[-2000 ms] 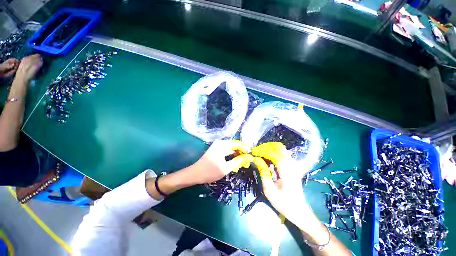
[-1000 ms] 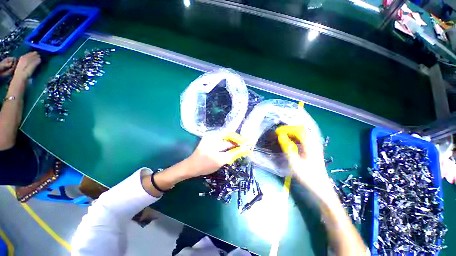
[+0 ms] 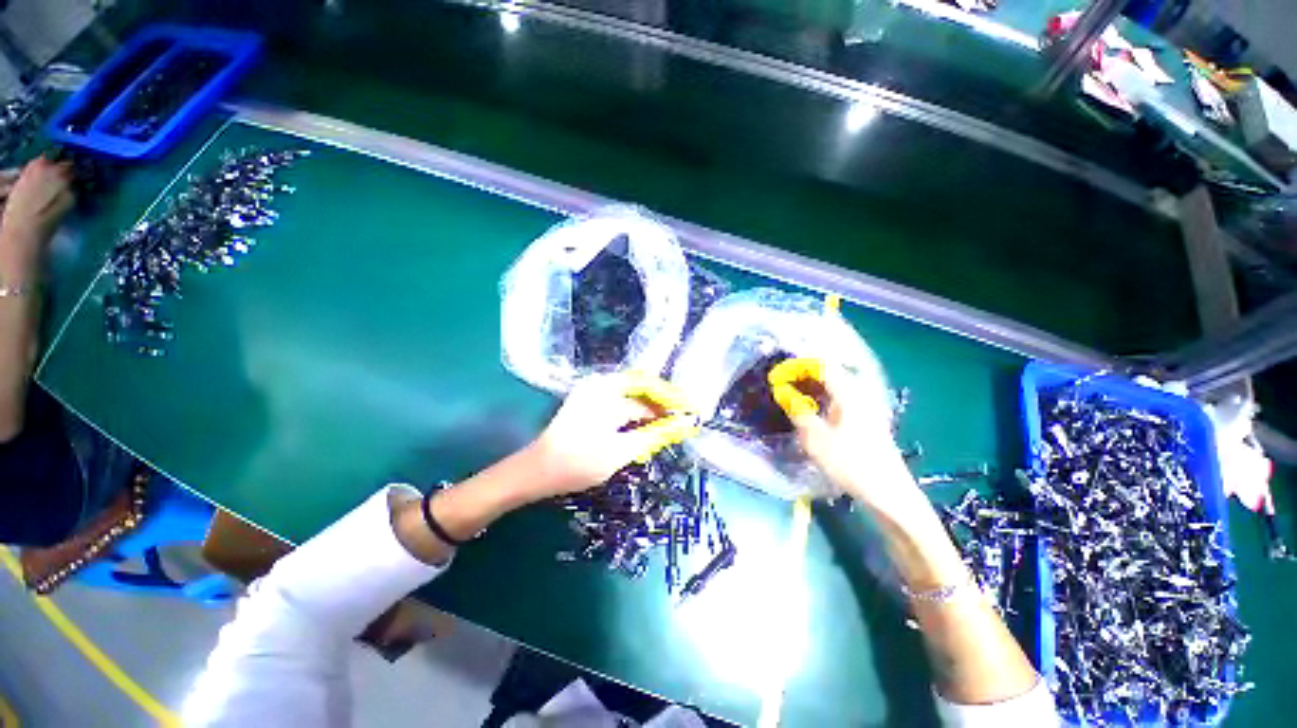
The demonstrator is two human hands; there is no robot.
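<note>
My left hand (image 3: 609, 427), with yellow finger cots, pinches a slim part (image 3: 711, 421) at its fingertips, in front of the bags. My right hand (image 3: 832, 420), also with yellow cots, reaches into the right clear plastic bag (image 3: 871, 373), its fingertips at the small black parts (image 3: 751, 394). Whether it holds one cannot be told. The left clear bag (image 3: 534, 313) stands beside it, rolled open, with dark contents (image 3: 609, 306). A pile of black-silver pieces (image 3: 640, 523) lies on the bench below my left hand.
A blue tray (image 3: 1043, 569) heaped with black-silver parts is at the right, with loose parts (image 3: 991, 533) beside it. At the left are a neighbour's pile (image 3: 192, 242), another blue tray (image 3: 150, 138) and a person's hand (image 3: 40, 192). A metal rail (image 3: 470, 174) runs behind the bags.
My right hand has left my left hand's fingertips and moved into the right bag. My left hand stays in front of the bags with the slim part. The whole view has shifted slightly.
</note>
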